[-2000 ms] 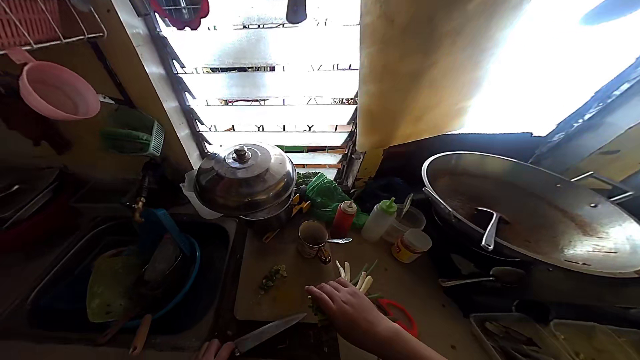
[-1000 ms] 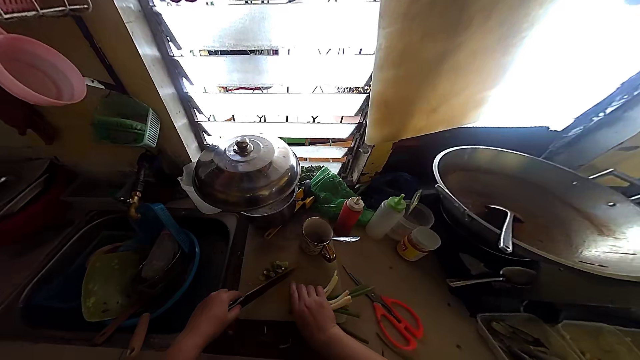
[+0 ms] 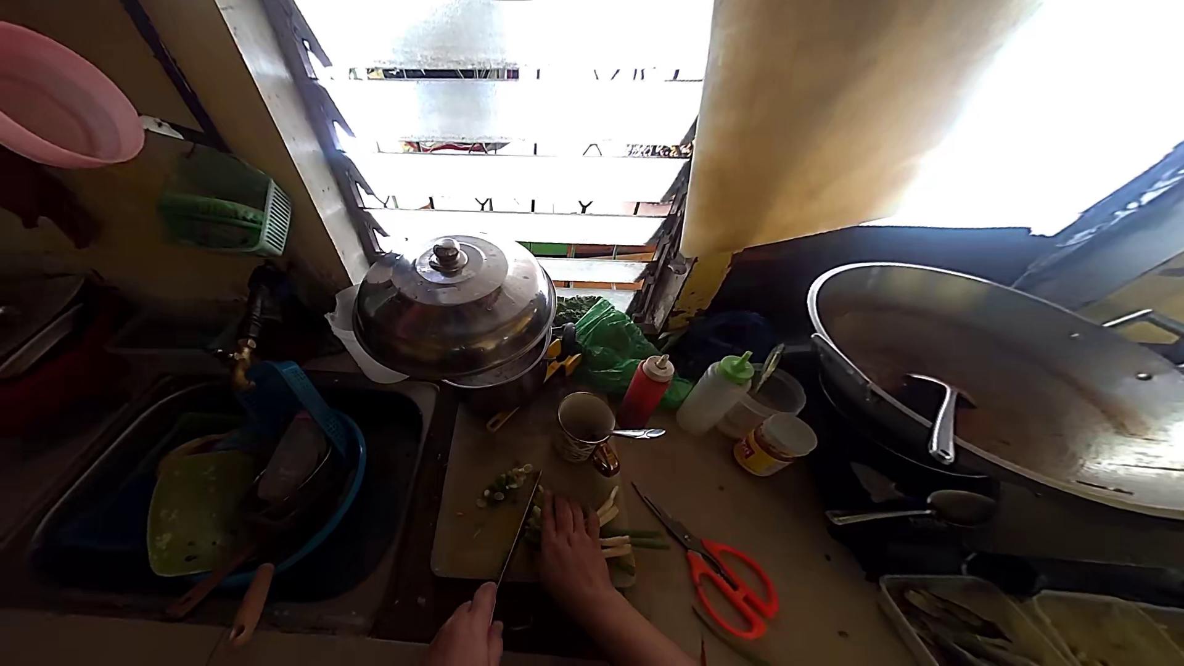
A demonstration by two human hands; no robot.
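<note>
My left hand [image 3: 470, 631] grips a kitchen knife [image 3: 520, 532], its blade angled up and away over a cutting board [image 3: 453, 546]. My right hand [image 3: 569, 546] lies with its fingers over a bunch of spring onions [image 3: 615, 546], just right of the blade; their pale and green ends stick out at its right side. Cut green pieces [image 3: 505, 485] lie on the board to the left of the knife. A patterned mug [image 3: 585, 425] stands at the board's far edge, a spoon beside it. Scissors with red-orange handles [image 3: 731, 587] rest on the counter at right.
A lidded metal pot [image 3: 458, 310] stands behind the board. A sink [image 3: 388, 555] with dishes is on the left. Beyond the mug are a red squeeze bottle [image 3: 645, 393], a green-capped bottle [image 3: 715, 396] and a jar [image 3: 775, 444]. A large wok [image 3: 1008, 370] stands at right, with food containers [image 3: 962, 620] nearer.
My right hand has moved left from over the scissors' handles, which now show. The knife has swung from lying low to a steeper angle beside the spring onions.
</note>
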